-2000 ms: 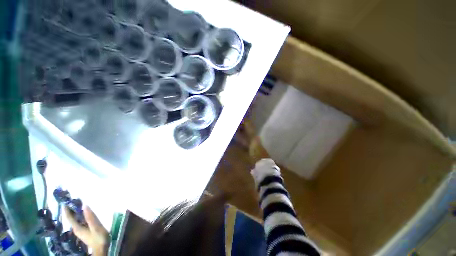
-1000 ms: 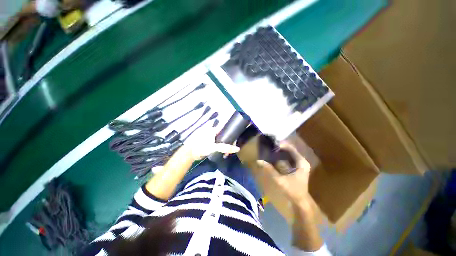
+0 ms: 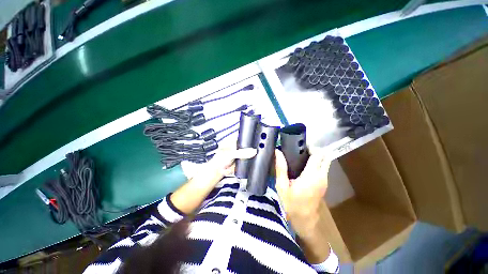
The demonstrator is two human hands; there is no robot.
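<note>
My left hand [image 3: 214,168] holds two black tubular housings [image 3: 262,160] side by side, upright in front of my chest; the nearer one shows two side holes. My right hand [image 3: 305,187] grips another black housing [image 3: 294,149], also with side holes, just to the right of them. Several folded dark grey power cords [image 3: 174,134] lie on the white work sheet [image 3: 227,88] behind my left hand, their thin ends pointing right. The housing tray [image 3: 275,75] stands to the right of the sheet, with rows of standing tubes at its back and right side.
More cords [image 3: 80,195] lie in a heap on the green bench at left, beside orange-handled scissors [image 3: 48,198]. The green conveyor belt [image 3: 176,48] runs behind. An open cardboard carton [image 3: 377,214] stands below the tray at right. A tray of cords [image 3: 27,40] is at the far upper left.
The view has swung from tray and carton to the bench. My hands have raised the housings upright; the right hand's housing is now beside the left hand's two.
</note>
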